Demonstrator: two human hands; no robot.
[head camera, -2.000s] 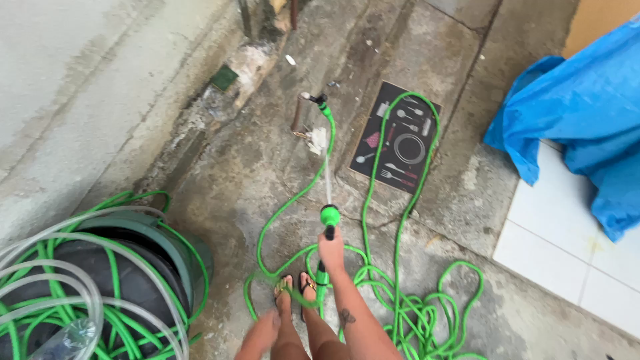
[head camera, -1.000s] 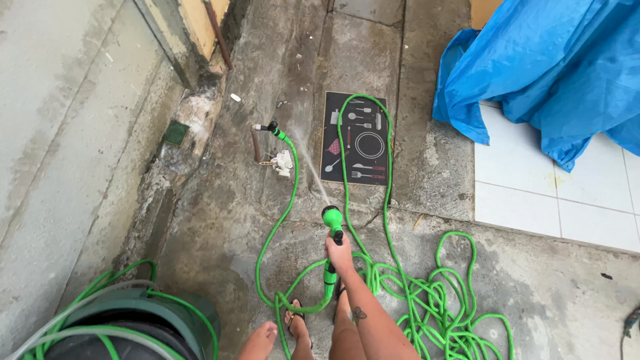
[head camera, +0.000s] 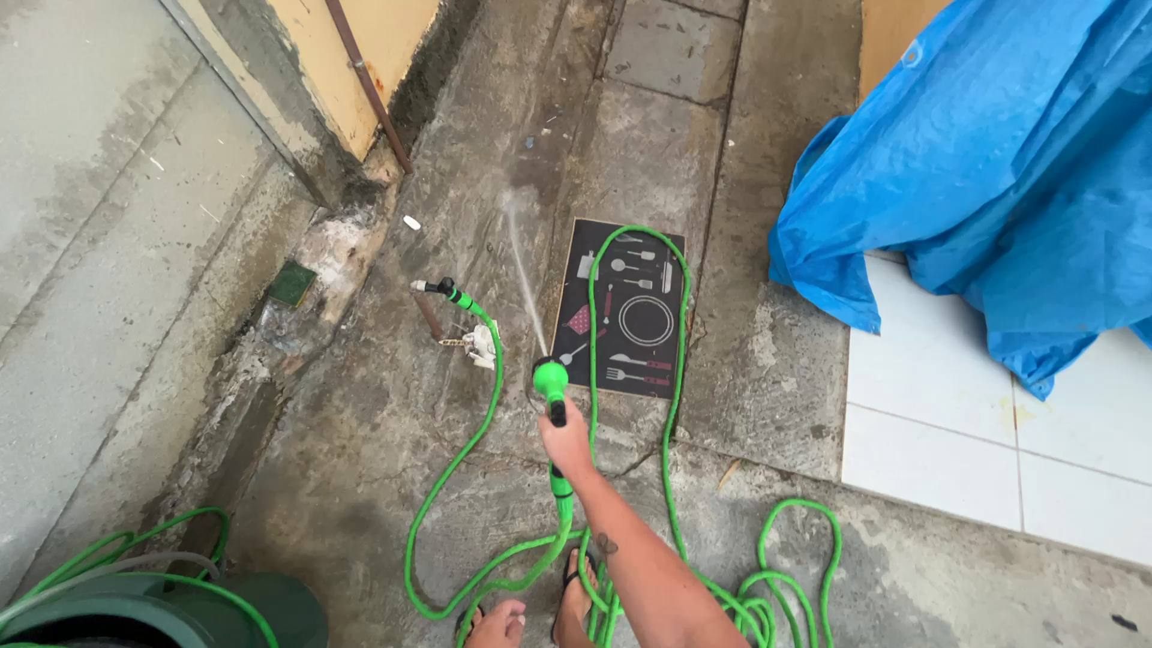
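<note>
My right hand (head camera: 569, 443) is closed around the handle of a green and black hose spray nozzle (head camera: 551, 380). A thin stream of water (head camera: 526, 283) leaves the nozzle and lands on the concrete ahead. The green hose (head camera: 493, 409) runs from the nozzle's base into loose coils near my feet, and one loop lies over a dark mat (head camera: 644, 321) printed with kitchen utensils. Its far end has a black and green tap connector (head camera: 447, 288) beside a pipe. Low in the view is my left hand (head camera: 498, 624), holding nothing, its fingers partly curled.
A large green bin (head camera: 286, 612) with hose over it stands at lower left. Along the left wall (head camera: 108, 243) a green scouring pad (head camera: 292, 283) lies on a ledge. A blue tarpaulin (head camera: 972, 180) hangs over white floor tiles (head camera: 927, 463) at right.
The water stream has become visibly stronger than two seconds ago, and it points up and to the left now. My right hand keeps hold of the nozzle. The view has shifted.
</note>
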